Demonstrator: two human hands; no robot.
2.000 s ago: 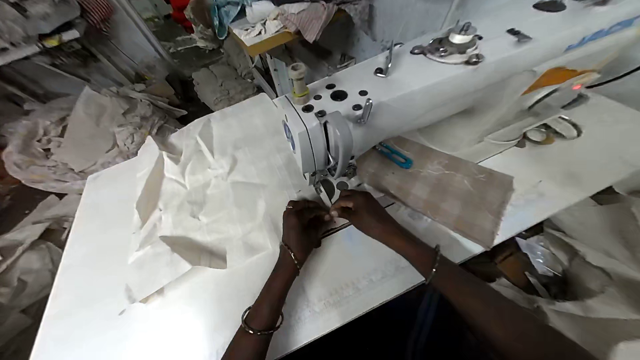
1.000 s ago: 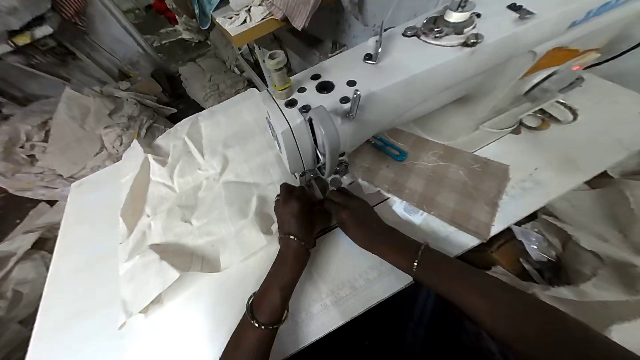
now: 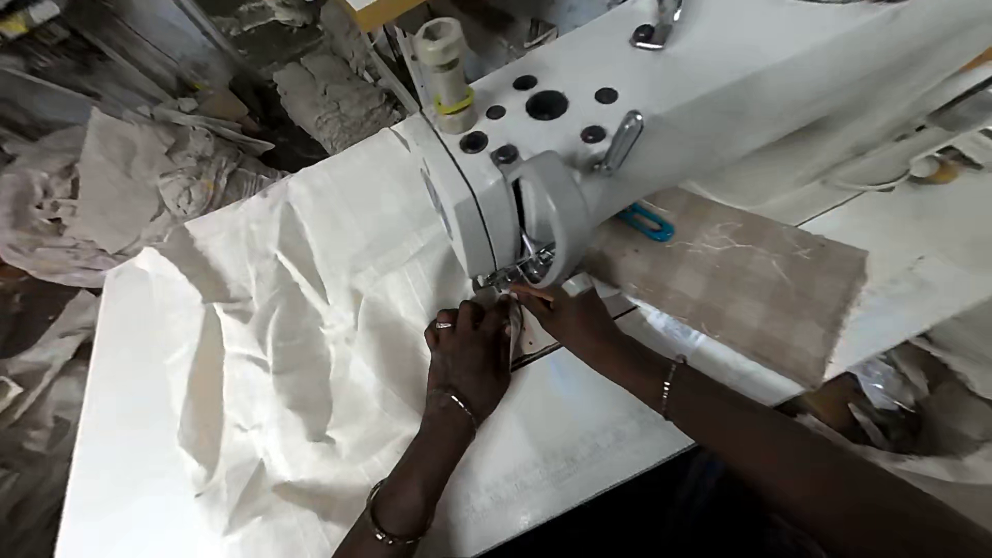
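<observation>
Cream cloth [image 3: 349, 310] lies crumpled over the left of the white sewing table, its edge running under the head of a white industrial sewing machine [image 3: 496, 186]. Just in front of the needle area, my left hand [image 3: 469, 353] presses on the cloth with bent fingers, a ring on one of them. My right hand [image 3: 570, 314] is beside it on the right, its fingertips at the presser foot and the cloth edge. The needle and the fingertips' exact hold are partly hidden by the finger guard and the hands. Bangles circle both wrists.
Right of the machine head lies a brown checked fabric piece [image 3: 744, 279] with loose threads and blue thread snips [image 3: 649, 222] on it. Piled cloth [image 3: 132, 178] stands beyond the table's left edge. More fabric [image 3: 945, 372] lies past the right edge.
The view has come closer to the machine. Both hands stay at the needle area; my left hand now lies flatter on the cloth, slightly apart from my right hand.
</observation>
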